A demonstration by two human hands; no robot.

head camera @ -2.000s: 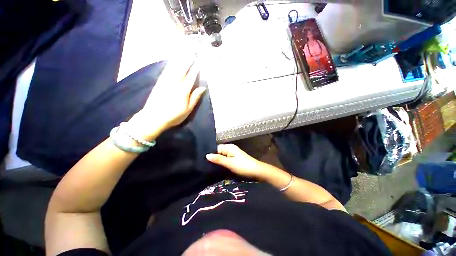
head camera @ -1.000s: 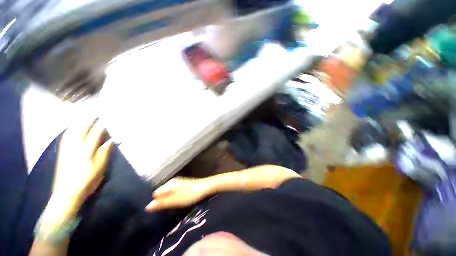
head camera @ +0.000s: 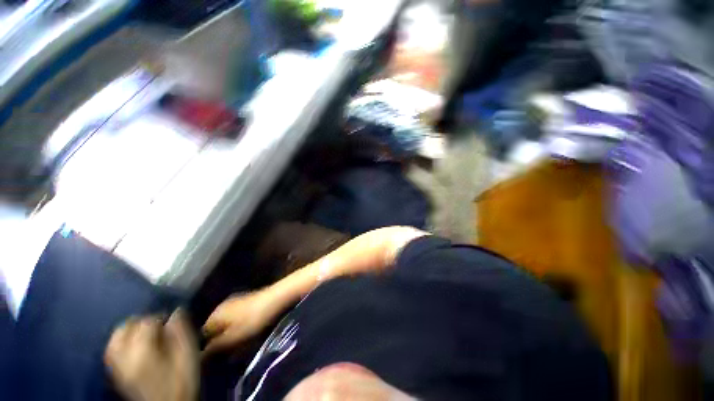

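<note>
The view is strongly blurred. Dark navy cloth lies at the lower left, over the front edge of the white machine table. My left hand is at the bottom left over this cloth, fingers bent, its wrist cut off by the lower edge; blur hides whether it grips. My right hand is close beside it, just in front of the table edge. Its fingers are closed around dark cloth at the fingertips. The needle area cannot be made out.
A phone with a reddish screen lies on the table. The machine head is at the upper left. Dark cloth and a plastic-wrapped bundle are beyond the table edge. An orange-brown panel and purple-white material are at the right.
The view has swung right, so the table and machine sit farther left. My left hand has come off the tabletop area down toward my right hand, and its fingers have bent.
</note>
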